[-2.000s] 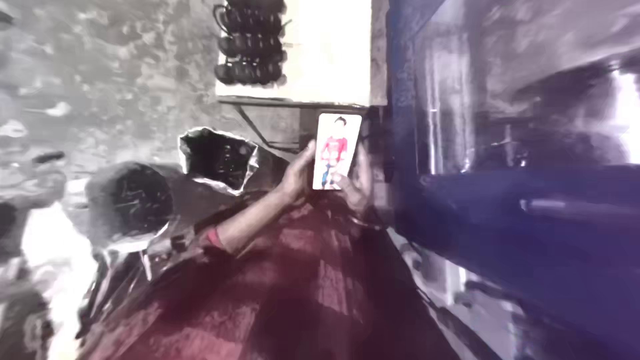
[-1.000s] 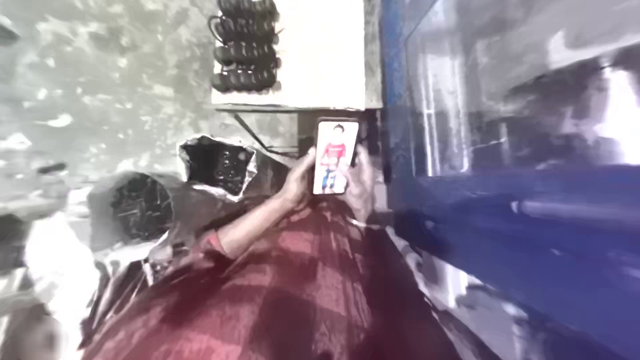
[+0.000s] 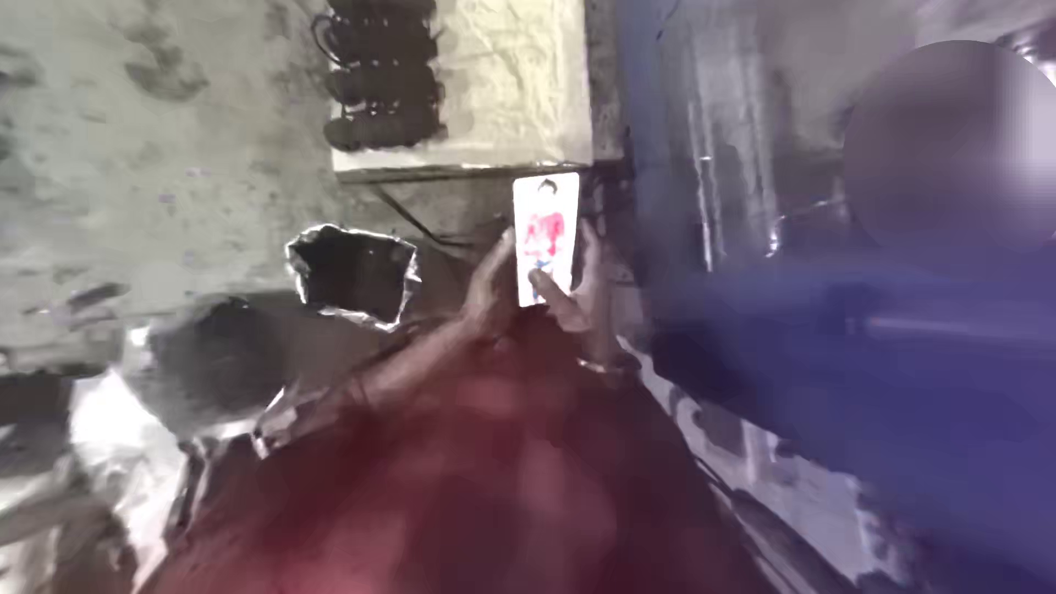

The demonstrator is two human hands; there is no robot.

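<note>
A smartphone (image 3: pixel 547 235) with a bright lit screen stands out at the middle of the head view, in front of my red-clothed torso. The screen shows a figure in a red top. My left hand (image 3: pixel 492 272) grips the phone along its left edge. On the other side, my right hand (image 3: pixel 587 289) is around the right edge, with its thumb over the lower part of the screen. The fingers behind the phone are hidden.
Beyond the phone is a pale-topped table (image 3: pixel 516 82) with rows of dark coiled parts (image 3: pixel 384 82). A large blue machine frame (image 3: pixel 825 346) stands close on the right. An open dark bag (image 3: pixel 355 272) and a dark round container (image 3: pixel 219 363) are at the left.
My right thumb now lies over the lower screen, where it was nearer the phone's right edge one second ago. Both hands have stayed at the phone.
</note>
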